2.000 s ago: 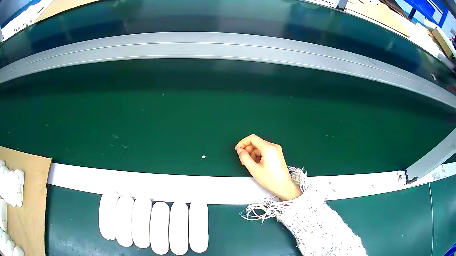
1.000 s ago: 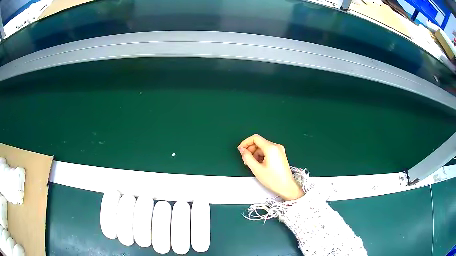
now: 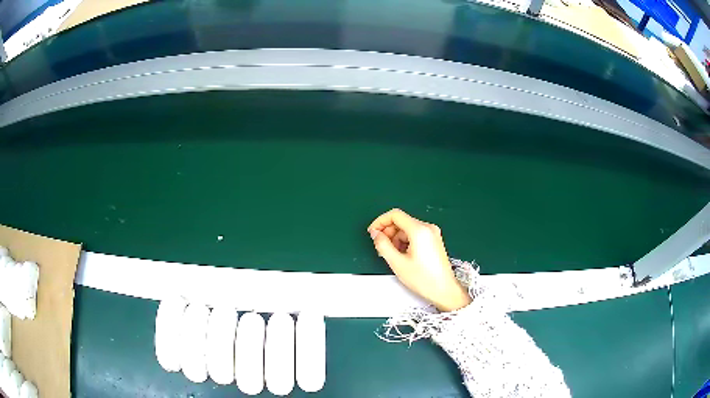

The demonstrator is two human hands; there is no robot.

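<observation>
My right hand (image 3: 411, 253) is over the near edge of the green conveyor belt (image 3: 272, 179), its wrist above the white edge rail (image 3: 233, 285). Its fingers are curled with the thumb near the fingertips, and nothing shows in it. A fringed knit sleeve (image 3: 498, 350) covers the forearm. Several stacks of white oval tags (image 3: 310, 354) stand side by side left of the sleeve, their upper ends at the edge rail. My left hand is out of the picture.
A cardboard sheet (image 3: 50, 311) at the left edge holds more white stacks (image 3: 19, 288). A grey far rail (image 3: 311, 70) curves across the top. A grey post (image 3: 676, 245) meets the edge rail at right. Blue items (image 3: 662, 14) show at the top right.
A small white speck on the belt has moved left. My right hand and the stacks have stayed nearly still.
</observation>
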